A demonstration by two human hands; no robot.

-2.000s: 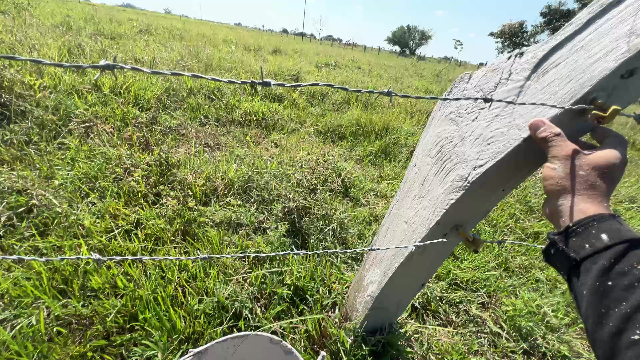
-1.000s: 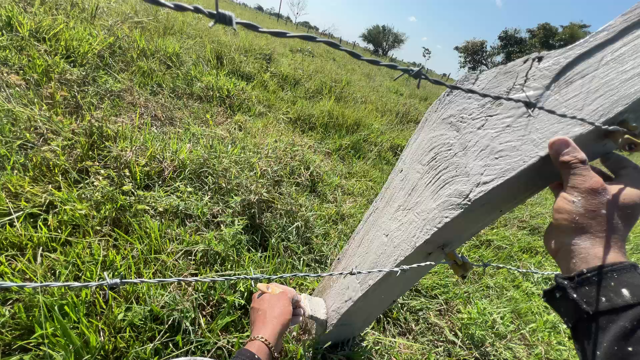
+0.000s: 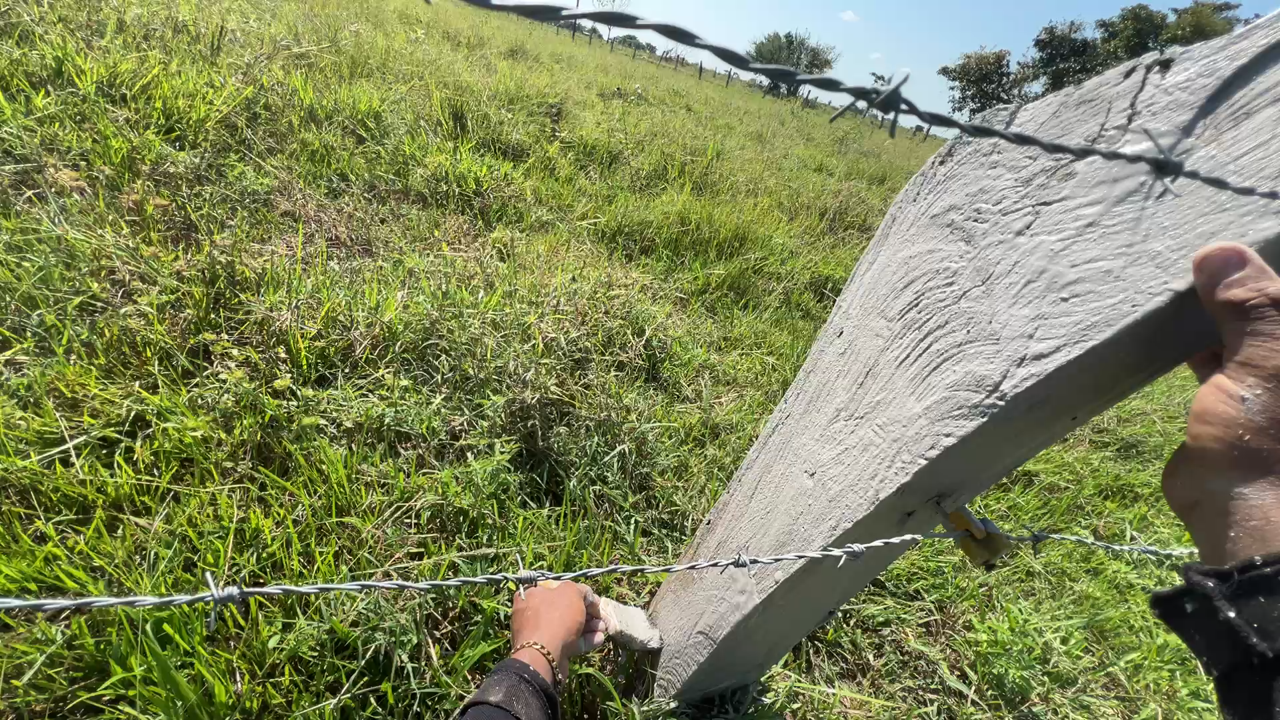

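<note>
A leaning fence post of grey-white painted wood (image 3: 900, 380) rises from the grass toward the upper right. At the lower middle, my left hand (image 3: 555, 618) holds a paintbrush, its handle mostly hidden in the fist. The paint-coated bristles (image 3: 632, 624) touch the left side of the post's foot. Higher up at the right edge, my right hand (image 3: 1240, 400) grips the post's underside edge, thumb on its face and fingers mostly hidden behind it.
An upper barbed wire (image 3: 720, 52) crosses the post's face near my right hand. The lower barbed wire (image 3: 400, 586) runs just above my left hand and past the post, by a yellowish fitting (image 3: 978, 535). Grass (image 3: 350, 350) surrounds the post; trees stand behind.
My left hand, out of view two seconds ago, came into view with the brush at the post's foot. My right hand keeps its hold on the post. The view has moved closer.
</note>
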